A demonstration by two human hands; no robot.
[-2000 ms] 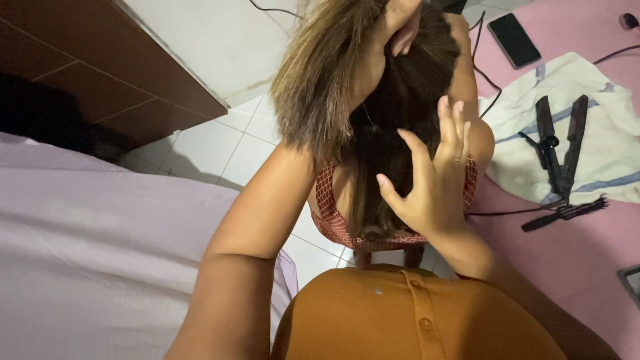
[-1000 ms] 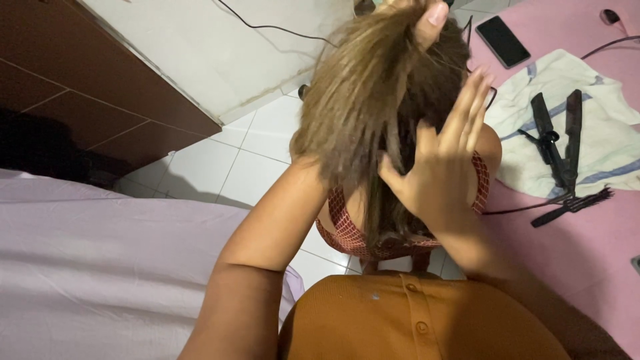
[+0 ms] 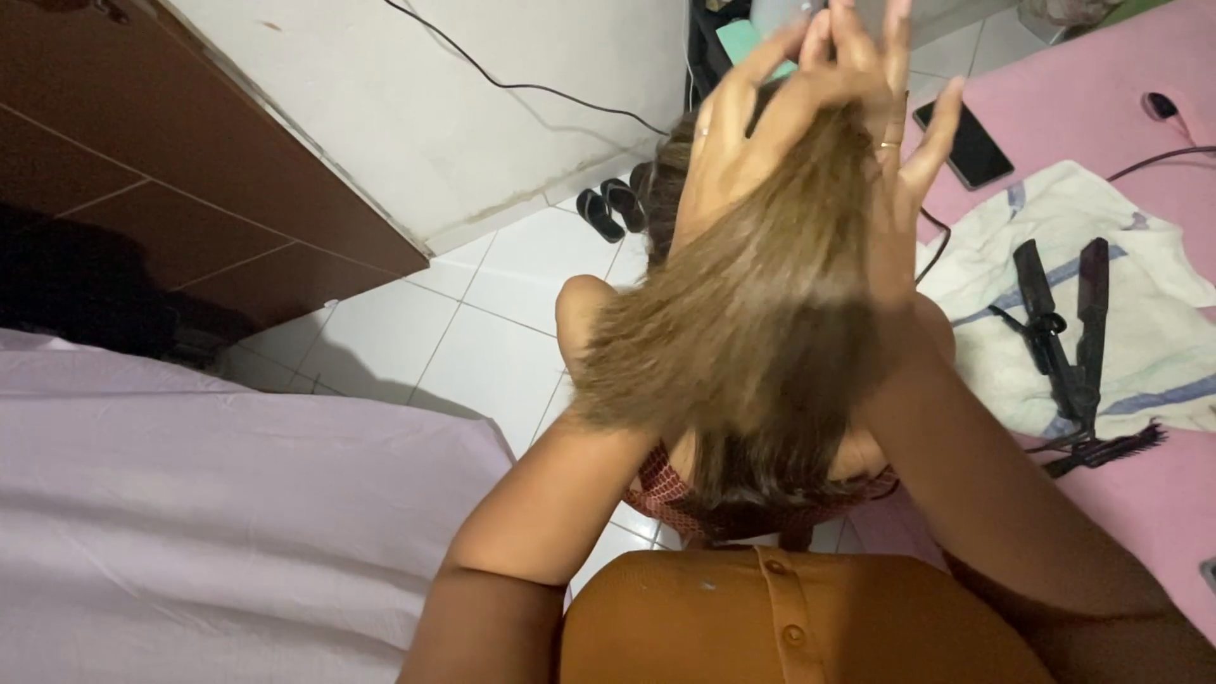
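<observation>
A seated person's long brown hair (image 3: pixel 741 313) is gathered at the top of the head, and its upper part fans down toward me over both my forearms. My left hand (image 3: pixel 750 142) grips the gathered lock at its base. Against the right side of the same lock lies my right hand (image 3: pixel 888 142), its fingers raised and spread; whether it also grips hair is unclear. A lower layer of hair (image 3: pixel 769 465) hangs over the person's back, above a red patterned top (image 3: pixel 665 494).
On the pink bed cover (image 3: pixel 1064 76) at right lie a phone (image 3: pixel 964 147), a striped towel (image 3: pixel 1007 223), a hair straightener (image 3: pixel 1073 351) and a black comb (image 3: pixel 1111 448). A lilac-covered bed (image 3: pixel 237 513) stands at left. Black slippers (image 3: pixel 600 216) rest on the tiles; a cable (image 3: pixel 532 87) crosses the wall.
My right hand has moved up from beside the lower hair to the gathered lock, next to my left hand. The lifted hair now spreads wider, and the view has shifted somewhat.
</observation>
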